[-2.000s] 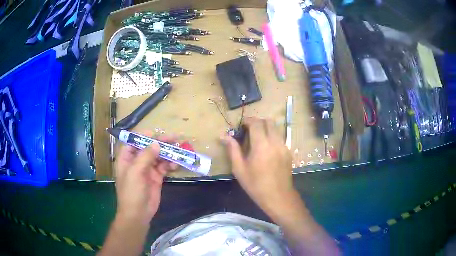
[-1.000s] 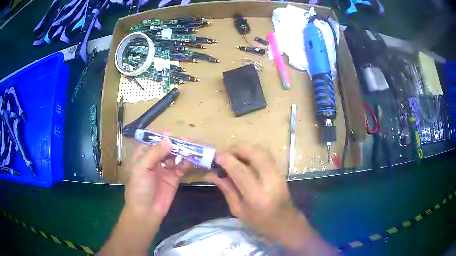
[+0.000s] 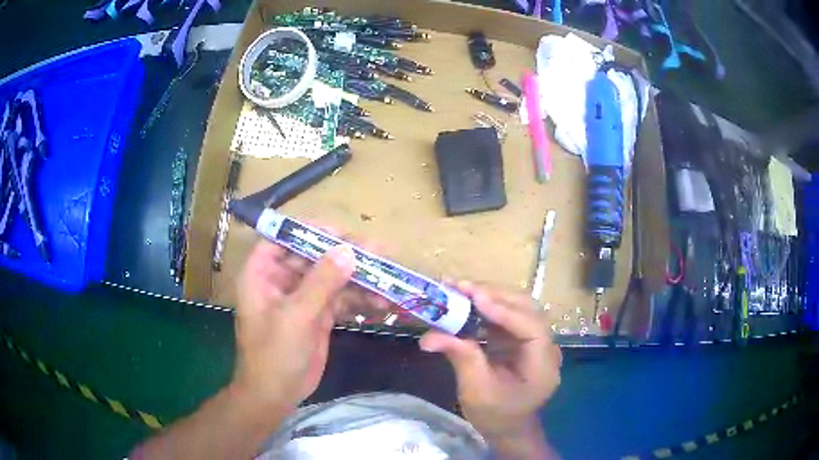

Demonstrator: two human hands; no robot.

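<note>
A pale lilac tube-shaped handle housing (image 3: 364, 269) lies slantwise between my hands above the tray's front edge. Its open side shows a board and thin red wires near the right end. My left hand (image 3: 301, 301) grips its left and middle part, thumb on top. My right hand (image 3: 503, 350) holds its right end, where a dark part (image 3: 474, 322) shows between the fingers. How far that part sits in the tube cannot be told. The black holding fixture (image 3: 471, 171) lies beyond, with nothing seen on it.
The cardboard tray (image 3: 203, 229) holds circuit boards (image 3: 359, 76), a tape roll (image 3: 277, 67), a black handle part (image 3: 301, 180), a pink marker (image 3: 537, 126), a silver strip (image 3: 542, 256), a blue electric screwdriver (image 3: 606, 153) and scattered screws. A blue bin (image 3: 81, 180) stands left.
The black part and its wires left the fixture with my right hand and went to the tube's right end. The tube now shows longer between my hands. The tray view has shifted rightward.
</note>
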